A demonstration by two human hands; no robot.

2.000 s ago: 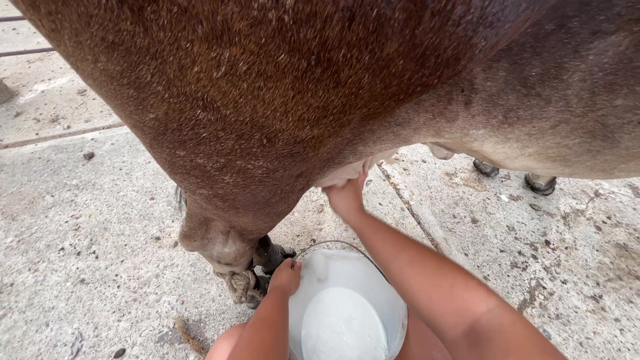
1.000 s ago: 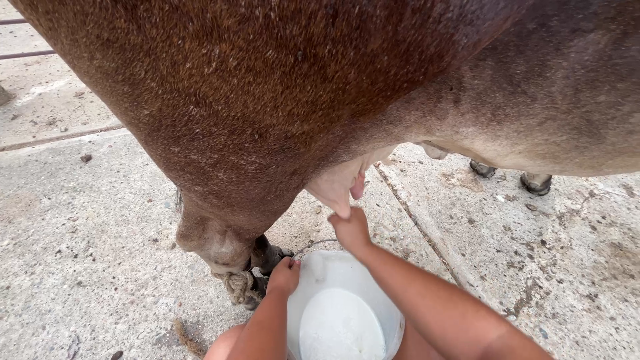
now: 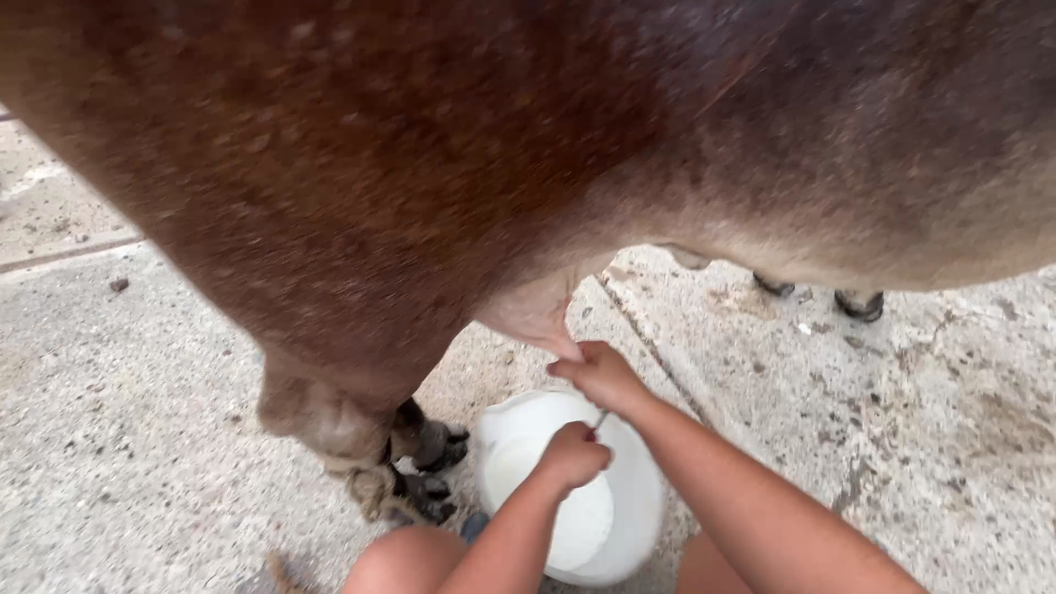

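A brown cow (image 3: 396, 206) stands across the view, its pale udder (image 3: 532, 309) hanging beside the hind leg. My right hand (image 3: 605, 378) is closed around a teat, which is stretched down toward the right. Below it, a white plastic bucket (image 3: 635, 511) holds white milk (image 3: 582, 528) and tilts between my knees. My left hand (image 3: 575, 455) is closed above the bucket's mouth, on what looks like its thin wire handle (image 3: 601, 420); most of the handle is hidden or blurred.
The hind legs are tied with a rope (image 3: 373, 488) just left of the bucket, the hooves (image 3: 433, 495) close to its rim. Farther right stand the front hooves (image 3: 860, 307). Rough concrete floor (image 3: 148, 429) with a joint line lies underneath.
My left hand has left the bucket's left rim and is now over its mouth. The right hand, higher at the udder two seconds ago, is now lower, pulling a teat.
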